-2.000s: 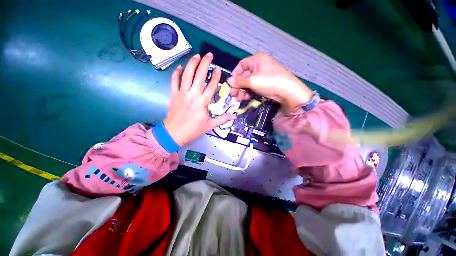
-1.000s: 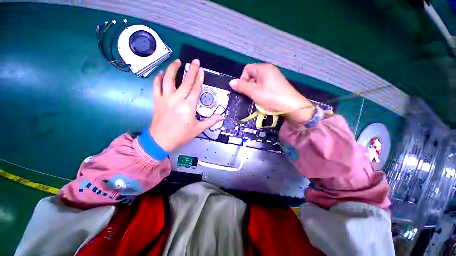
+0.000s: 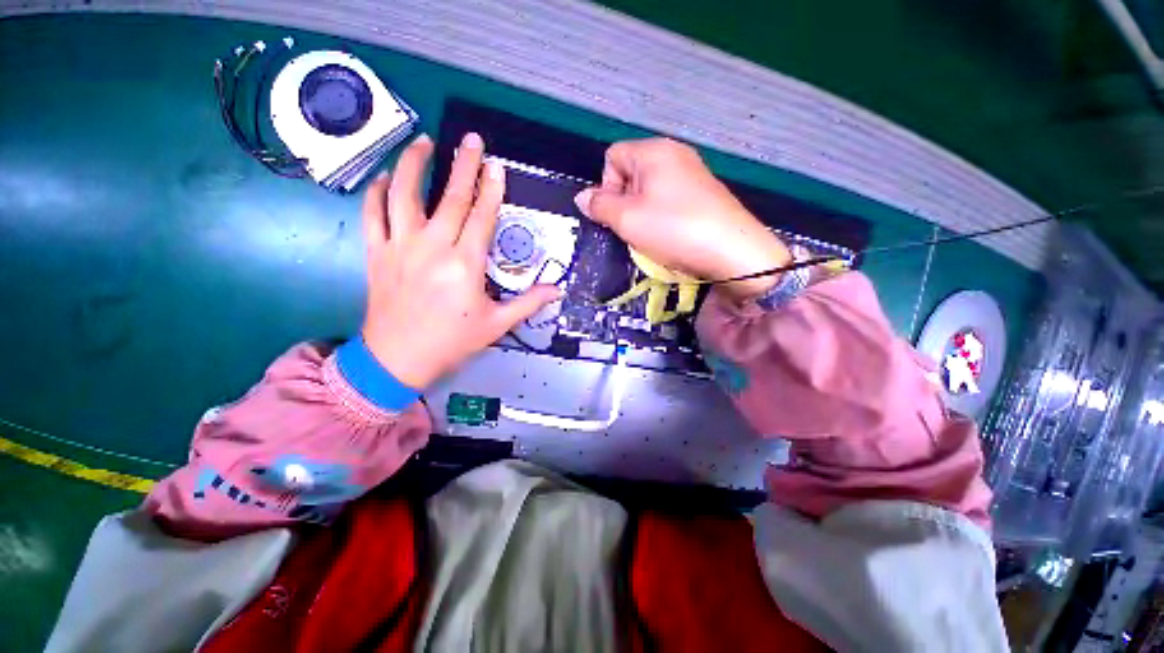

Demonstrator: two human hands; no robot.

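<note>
The laptop base (image 3: pixel 562 440) lies in front of me, its silver side nearest me. A cooling fan (image 3: pixel 517 242) with a round grey hub sits at its left end. My left hand (image 3: pixel 434 281) is spread at the fan's left side, thumb at its near edge by the black wires. My right hand (image 3: pixel 664 211) is over the mainboard (image 3: pixel 594 262), thumb and forefinger pinched close above it right of the fan; whether they hold anything is hidden. Looped yellowish strips (image 3: pixel 664 300), possibly tape, show below the right palm.
A loose white fan (image 3: pixel 335 112) with dark wires lies at the upper left. A pale ribbed rail (image 3: pixel 753 109) runs behind the laptop. A grey disc (image 3: pixel 938 334) with a red-and-white item (image 3: pixel 961 361) and clear plastic trays (image 3: pixel 1066 421) are at the right. A thin dark line crosses near my right wrist.
My left hand has shifted left, showing the fan more clearly. My right hand stays pinched over the board. The yellowish strips now hang below the right palm. The view has shifted slightly.
</note>
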